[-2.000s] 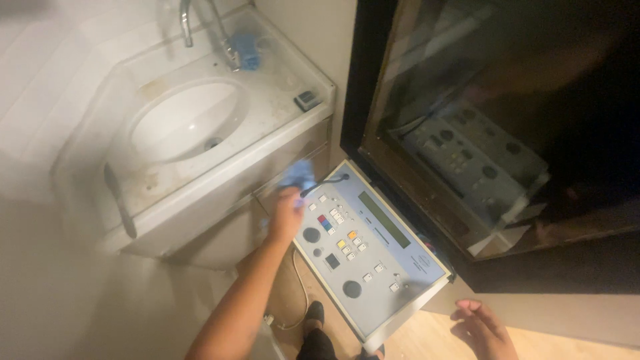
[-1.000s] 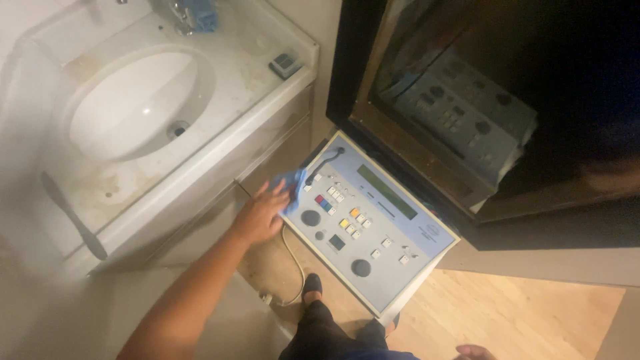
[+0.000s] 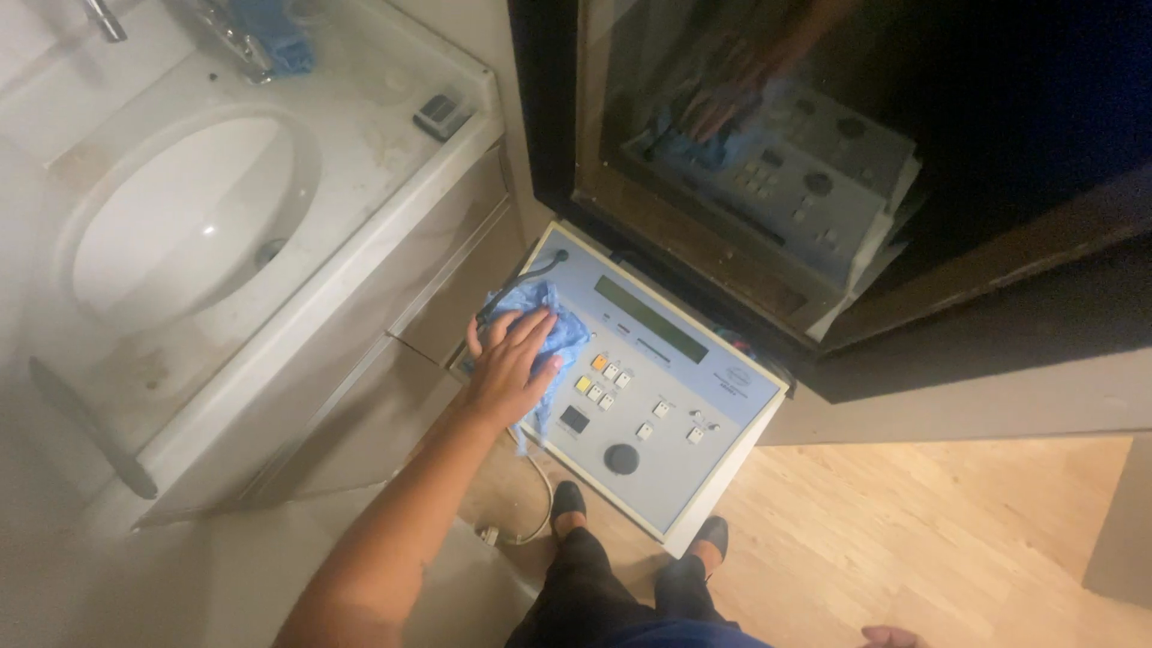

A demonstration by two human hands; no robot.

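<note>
My left hand (image 3: 511,364) lies with fingers spread on a crumpled blue cloth (image 3: 562,333), pressing it against the left part of a control panel. The grey and light-blue electronic device (image 3: 688,378) has a display strip, knobs and several small buttons, some of them orange or yellow. A short black gooseneck microphone (image 3: 531,274) stands at its upper left corner, partly against the cloth. My right hand (image 3: 891,637) shows only as a few fingertips at the bottom edge, away from the device; whether it holds anything is hidden.
A stained washbasin counter (image 3: 360,216) with a metal faucet (image 3: 238,45) is at the left. On it lie another blue cloth (image 3: 283,40), a small dark-faced gadget (image 3: 443,114) and a long flat grey-green object (image 3: 94,427). Dark glass (image 3: 720,180) stands behind the device. A pale cable (image 3: 547,495) trails near my feet.
My left hand has come onto the panel's left part with the blue cloth spread beneath it, covering buttons seen before. My right hand has dropped mostly out of view.
</note>
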